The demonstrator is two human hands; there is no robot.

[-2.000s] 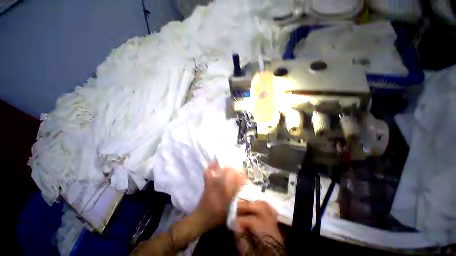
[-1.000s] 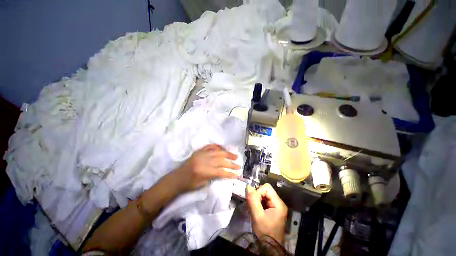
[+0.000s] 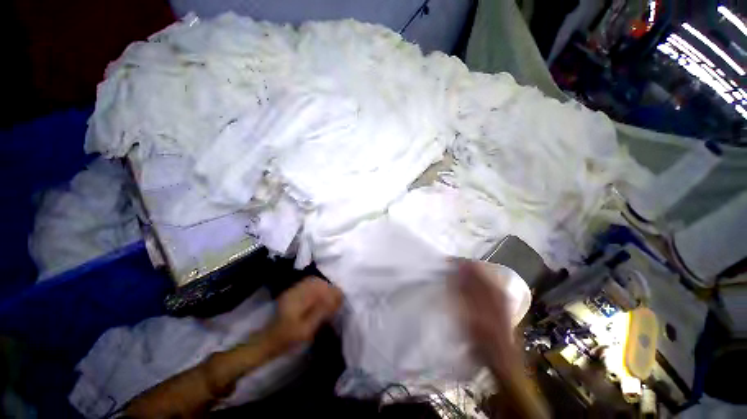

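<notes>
A white fabric piece (image 3: 401,315) lies spread between my hands, left of the overlock machine (image 3: 602,327). My left hand (image 3: 310,307) is slightly blurred, with curled fingers at the piece's left edge; whether it grips the cloth is unclear. My right hand (image 3: 483,307) is strongly blurred over the piece's right side, so its grip cannot be told. The yellowish guard (image 3: 641,344) is on the machine's front. Loose threads (image 3: 442,401) hang at the piece's lower edge.
A big pile of white pieces (image 3: 311,123) spreads behind the hands. Loose white cloth (image 3: 164,352) lies low at the left, near the left forearm. A blue crate (image 3: 82,278) is at far left. White thread cones (image 3: 688,180) stand at right.
The view has swung left, so the machine now sits at lower right. My hands have moved away from the needle area and apart, and the piece is spread between them.
</notes>
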